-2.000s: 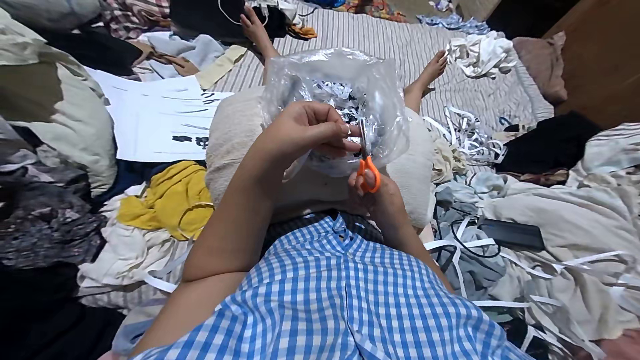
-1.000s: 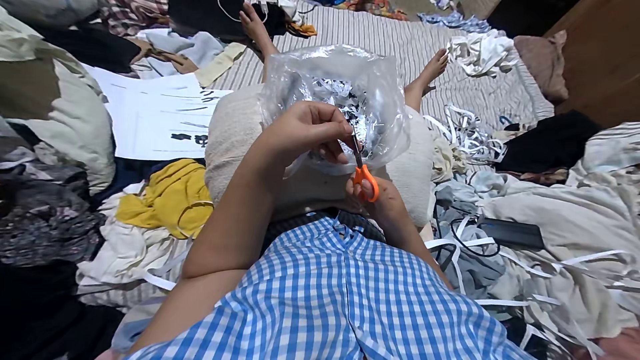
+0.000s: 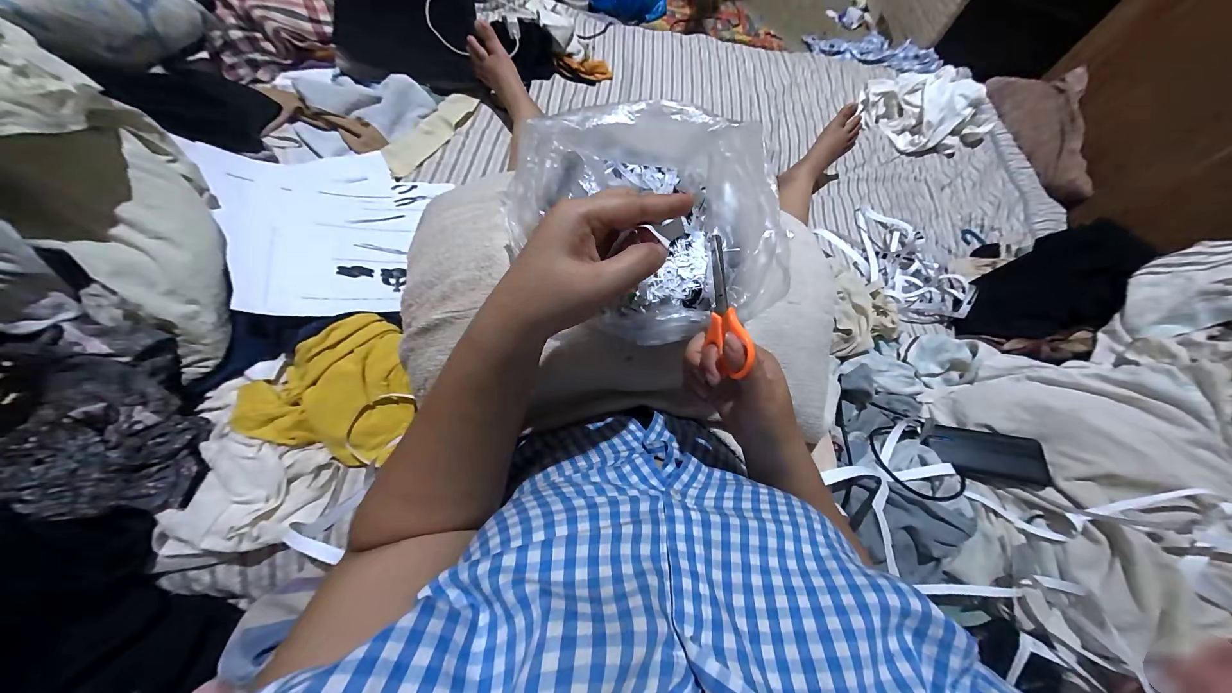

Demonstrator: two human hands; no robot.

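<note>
My right hand (image 3: 736, 380) grips a pair of scissors with orange handles (image 3: 730, 345), blades pointing up and away over a clear plastic bag (image 3: 760, 183). My left hand (image 3: 587, 255) hangs over the bag's left part, index finger stretched out and thumb below it. A small pale sliver shows between its fingers, but whether they grip it is unclear. Inside the open bag lie many small black and white cut pieces (image 3: 679, 274). The bag rests against a cream cushion (image 3: 462, 260) across my lap.
White printed sheets (image 3: 298, 231) lie at the left, above a yellow cloth (image 3: 337, 385). White strips (image 3: 895, 265) are heaped at the right, with more strips around a black power bank or similar device (image 3: 989, 455). Clothes and a striped sheet (image 3: 664, 77) surround my legs.
My left hand's index finger has straightened and moved away from the scissors. The scissors have turned more upright, and their blades now stand apart from my left hand.
</note>
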